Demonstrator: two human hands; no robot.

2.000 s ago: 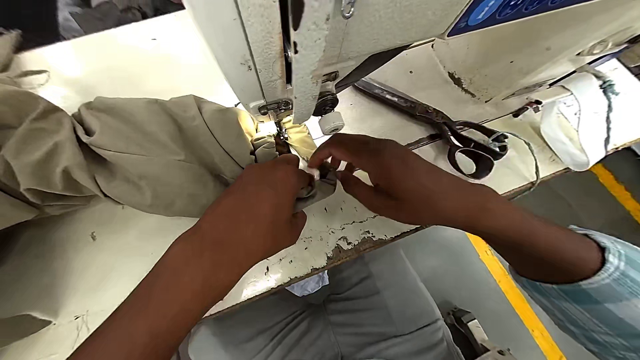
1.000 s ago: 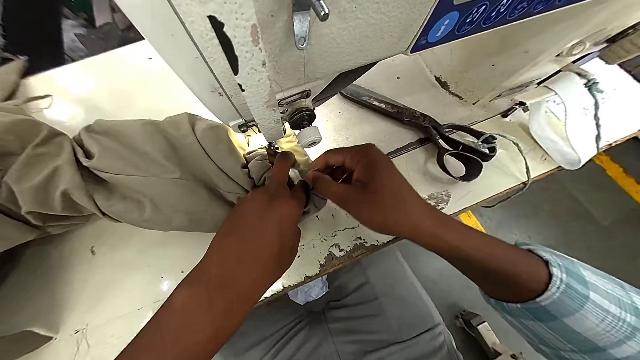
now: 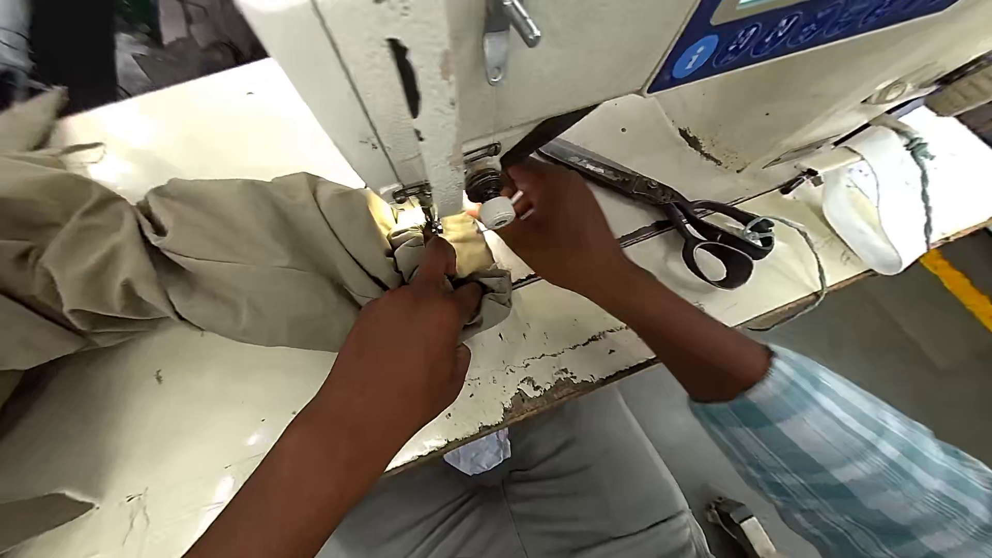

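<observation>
A khaki fabric garment piece [image 3: 256, 248] lies bunched across the sewing table, its end with pale yellow cloth [image 3: 469, 240] under the needle area of an industrial sewing machine [image 3: 542, 70]. My left hand [image 3: 411, 325] presses on the gathered khaki end, index fingertip close in front of the presser foot [image 3: 432, 225]. My right hand [image 3: 558, 225] is raised beside the machine head, behind and right of the white round knob [image 3: 497, 212]; its fingers are partly hidden, and whether they hold anything cannot be told.
Black-handled fabric shears [image 3: 666, 198] lie on the table right of my right hand, with a cord at the handles. A white band loop [image 3: 868, 201] hangs at the far right. The chipped front table edge [image 3: 542, 403] runs above my lap.
My right hand has left the gathered khaki end beside my left hand and moved up to the machine head by the knob. My left hand stays on the cloth.
</observation>
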